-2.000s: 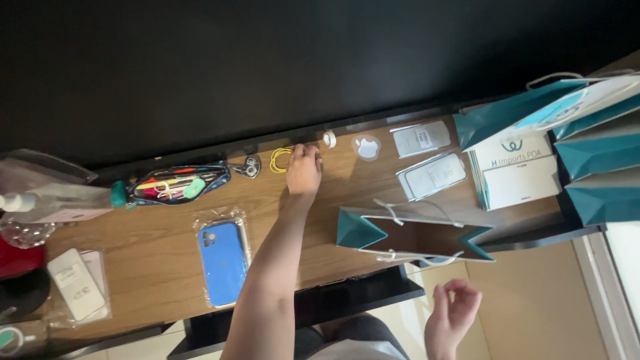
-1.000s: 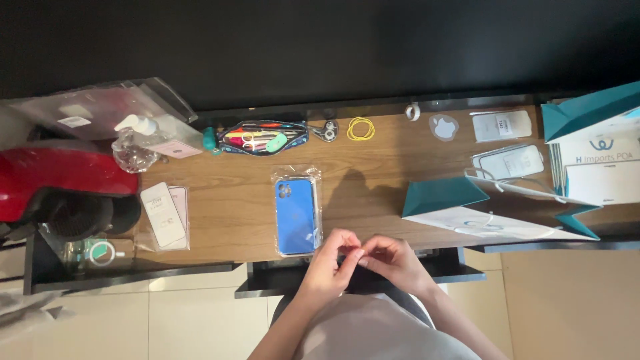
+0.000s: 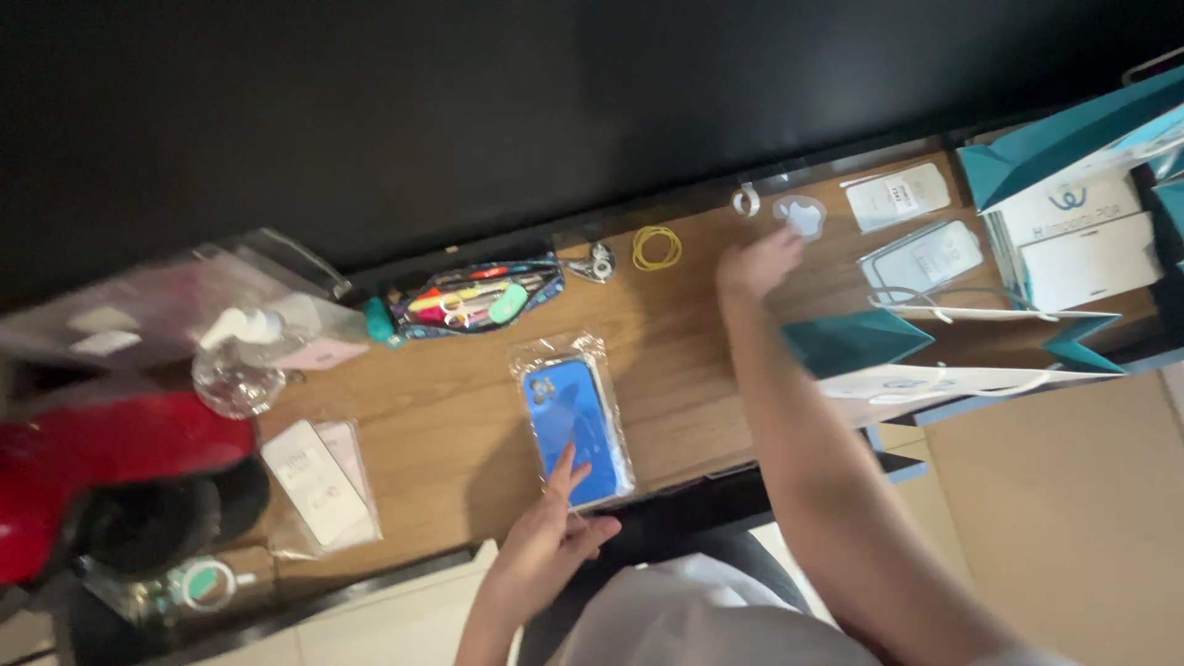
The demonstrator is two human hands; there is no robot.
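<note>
My left hand (image 3: 546,546) has its fingertips over the lower part of a blue phone case (image 3: 566,416) in a clear plastic sleeve, fingers apart and not gripping it. Farther right, my right hand (image 3: 763,264) reaches across the wooden surface. Its fingertips are at the lower edge of a round clear sheet of apple-logo stickers (image 3: 803,218); whether they pinch it cannot be told. A small white tape roll (image 3: 746,200) lies just left of the stickers, and a bundle of yellow rubber bands (image 3: 657,248) lies farther left.
An open pencil case (image 3: 481,298), a clear pump bottle (image 3: 239,379) and a red appliance (image 3: 111,462) stand left. Packaged screen protectors (image 3: 897,197) lie at right, above an open paper bag (image 3: 971,379) with rope handles. A black panel (image 3: 555,120) borders the far edge.
My hands, together near the front edge a second ago, have parted: the left is at the blue case, the right at the stickers. The view has tilted.
</note>
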